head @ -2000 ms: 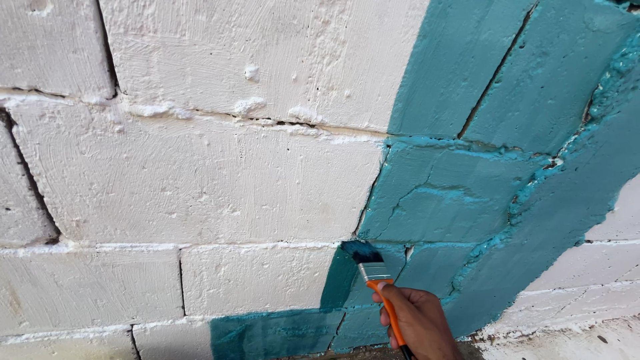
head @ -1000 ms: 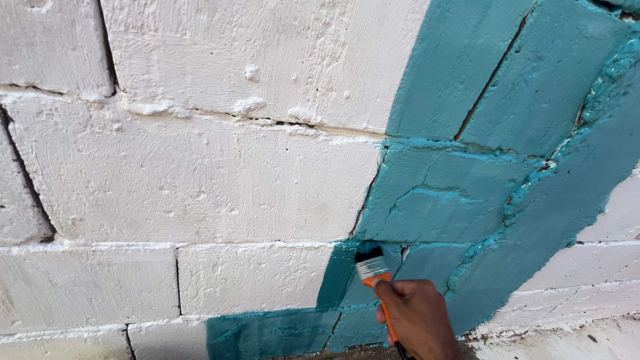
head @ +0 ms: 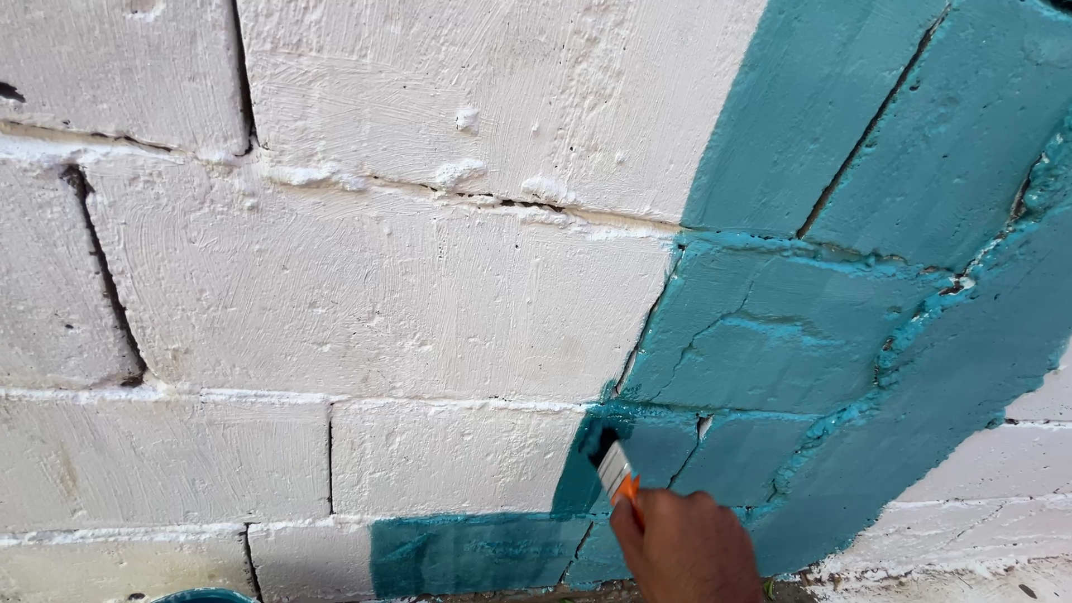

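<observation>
My right hand (head: 691, 540) grips the orange handle of a flat paintbrush (head: 618, 469) with a metal ferrule. Its dark, wet bristles touch the block wall (head: 402, 293) on a darker teal patch just below a mortar joint. White paint covers the blocks to the left. Teal paint (head: 770, 335) covers the blocks around the brush and to the upper right, and a low teal strip (head: 469, 553) runs along the bottom course. My left hand is out of view.
The teal rim of a round container (head: 205, 596) shows at the bottom left edge. Pale ground (head: 1005, 582) meets the wall's foot at the lower right. Dark cracks and rough mortar joints run between the blocks.
The brush has tilted, its bristles now pointing up and to the left, and it sits slightly lower against the wall. The container's rim has come into view at the bottom.
</observation>
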